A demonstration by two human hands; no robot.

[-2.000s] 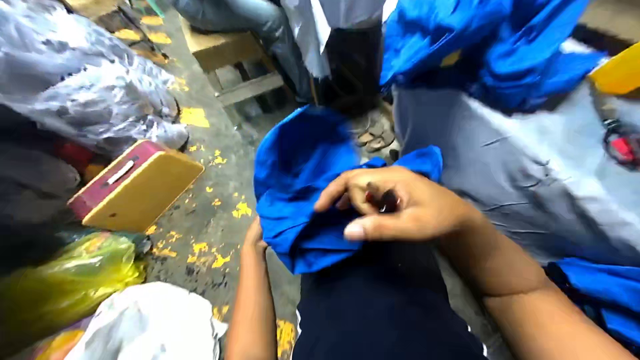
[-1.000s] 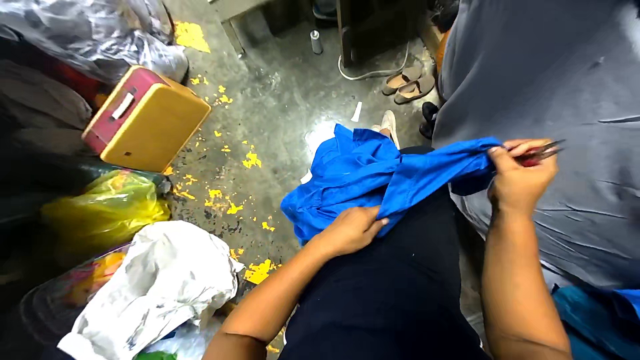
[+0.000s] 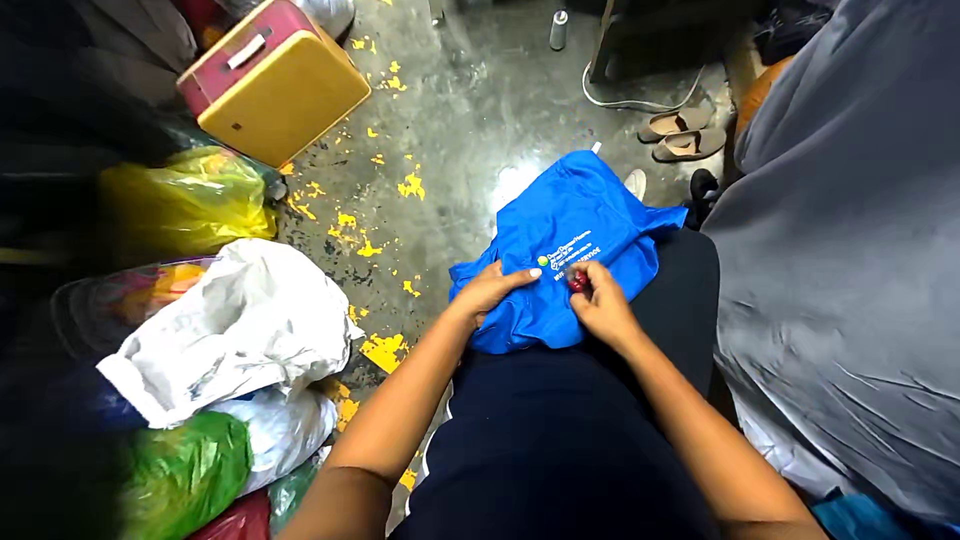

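Observation:
A blue cloth garment (image 3: 577,202) with printed writing and a small logo lies over the person's lap. My left hand (image 3: 491,292) grips its left edge, thumb on top of the cloth. Over the printed part, my right hand (image 3: 600,300) holds a small red-handled tool (image 3: 577,281), whose blades are blurred; its exact kind cannot be told. The fingers of that hand are close to the cloth, and whether they also pinch it is not clear.
At left are a yellow and red case (image 3: 285,94), a yellow plastic bag (image 3: 191,202), a white sack (image 3: 240,322) and a green bag (image 3: 187,465). Grey fabric (image 3: 847,240) hangs at right. Brown shoes (image 3: 688,145), a white cable (image 3: 637,103) and a thread cone (image 3: 559,30) are ahead.
The garment was stretched out to the right between both hands a second ago; now it lies spread on the lap. My right hand has come back left, over the print, with the red-handled tool.

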